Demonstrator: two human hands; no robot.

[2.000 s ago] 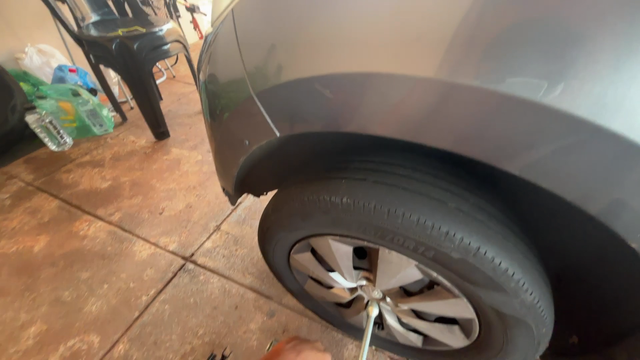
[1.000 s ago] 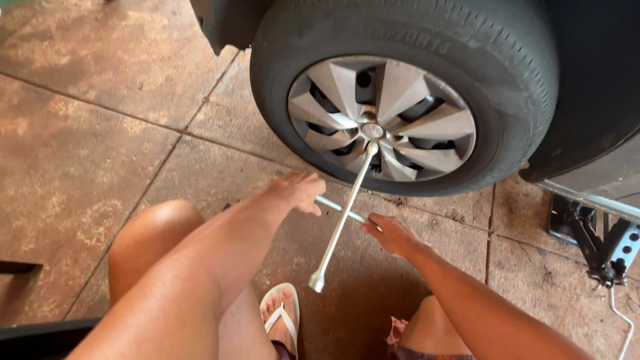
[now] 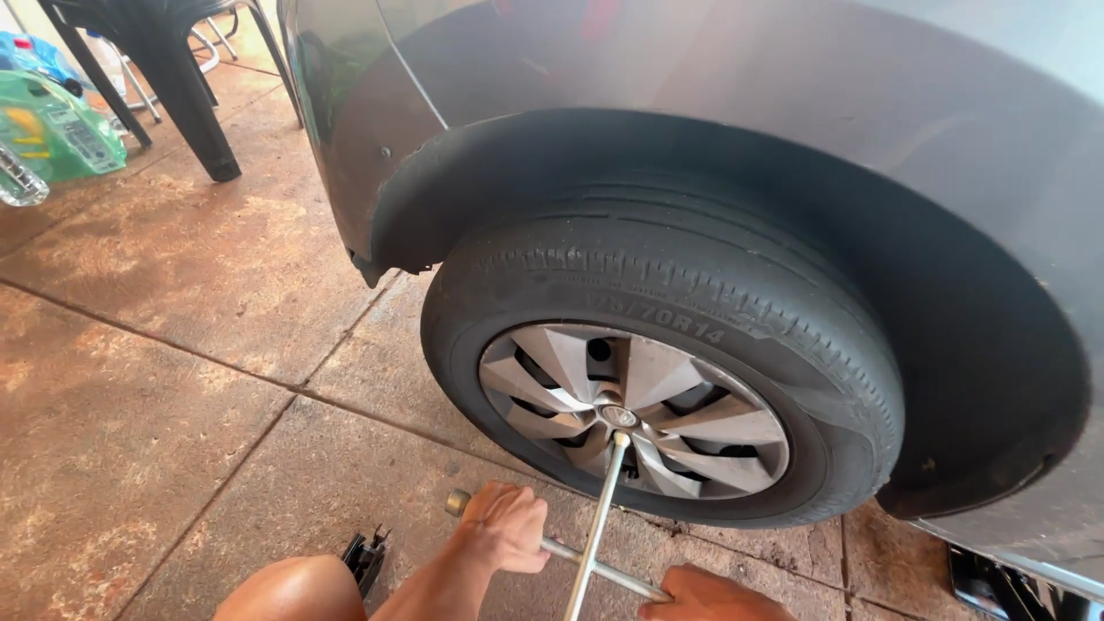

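A four-way lug wrench [image 3: 595, 517] of bare metal reaches from the bottom edge up to the car wheel [image 3: 638, 405]. One socket end meets the wheel just below its centre cap. My left hand [image 3: 509, 526] is closed around the left arm of the cross, whose socket sticks out past the fingers. On the right arm of the cross, my right hand [image 3: 716, 595] grips near the end, partly cut off by the bottom edge. The tyre [image 3: 673, 285] sits under the grey fender, and the wheel cover has angular silver spokes.
A jack [image 3: 1009, 586] stands under the car at the lower right. A small black object [image 3: 366, 552] lies on the floor beside my knee. At the upper left are a black plastic chair [image 3: 194, 86], a green plastic bag [image 3: 65, 129] and a clear bottle [image 3: 19, 177].
The view has swung up and left since one second ago. My left hand now covers the left arm of the wrench nearer its socket. The wrench still meets the wheel.
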